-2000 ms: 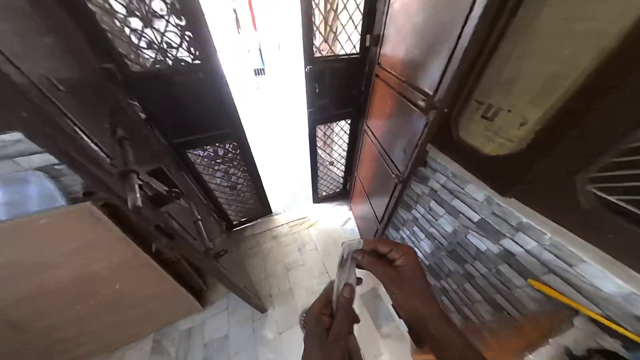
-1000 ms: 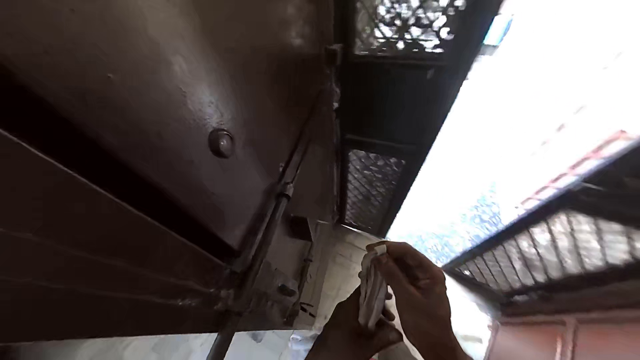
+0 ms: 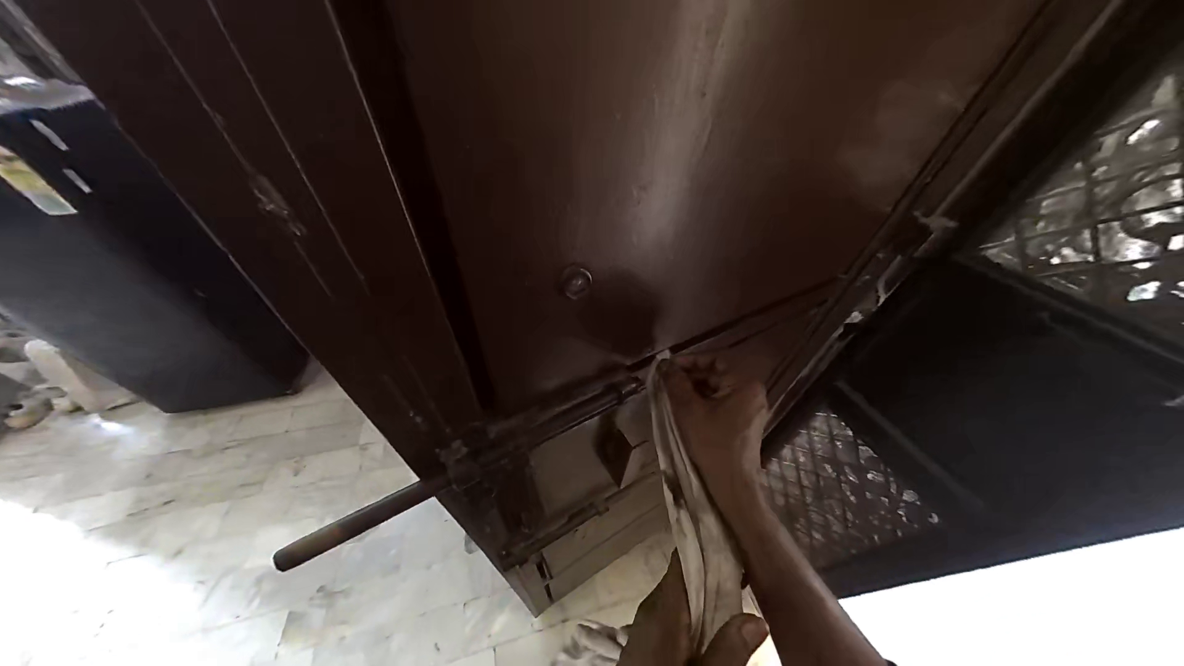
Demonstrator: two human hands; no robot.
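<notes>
A folded off-white cloth [image 3: 694, 527] is stretched between my two hands. My right hand [image 3: 717, 407] pinches its upper end, close to the sliding bolt [image 3: 546, 421] of a dark brown metal door [image 3: 740, 166]. Lower down, my left hand [image 3: 666, 620] grips the cloth's lower part, partly cut off by the bottom edge of the view. Whether the cloth touches the door cannot be told. A round peephole or knob [image 3: 575, 282] sits on the door panel, up and left of my right hand.
A long rod [image 3: 356, 525] sticks out past the door's edge over the pale tiled floor [image 3: 277, 462]. A dark cabinet-like box [image 3: 120, 268] stands at left. At right is a black metal gate with lattice panels [image 3: 851, 481].
The view has swung strongly toward the brown door. The cloth, bunched between my hands a second ago, is now drawn out long, with my right hand farther from my left.
</notes>
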